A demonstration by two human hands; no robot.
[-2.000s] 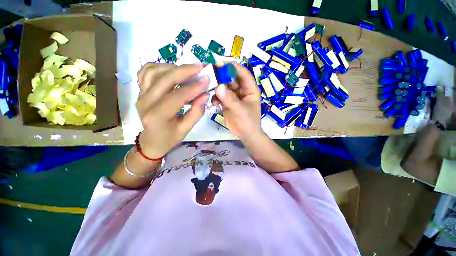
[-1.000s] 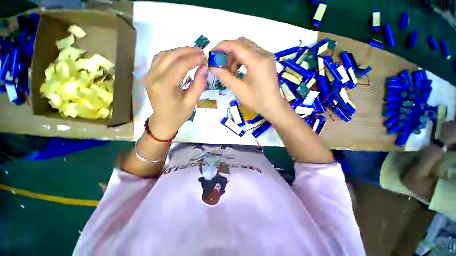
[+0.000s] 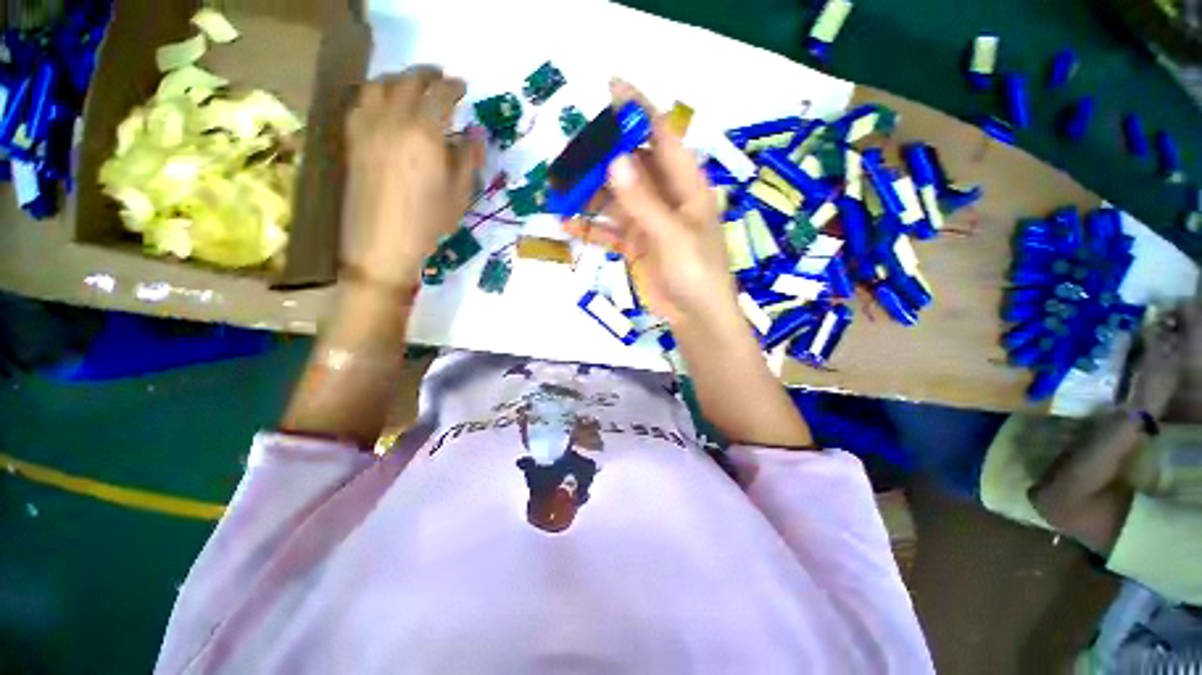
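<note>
My right hand (image 3: 666,231) holds a blue battery pack (image 3: 600,156) with a black face, tilted above the white work sheet (image 3: 455,323). My left hand (image 3: 406,178) is over the sheet's left part, palm down and blurred; its fingertips are at the sheet and I cannot tell whether they hold anything. Green circuit boards (image 3: 500,116) lie loose between and beyond my hands, some with red wires. An amber piece (image 3: 544,249) lies below the held pack. A loose pile of blue packs with pale strips (image 3: 853,224) is right of my right hand.
An open cardboard box (image 3: 323,145) with pale yellow pieces (image 3: 198,172) stands at left, with blue packs beyond it. A tight cluster of blue packs (image 3: 1065,297) is at right, near another person's arm (image 3: 1101,481). Scattered packs lie on the green surface.
My left hand has moved left, away from the pack. My right hand has turned the pack, so its black face shows. The view has shifted slightly.
</note>
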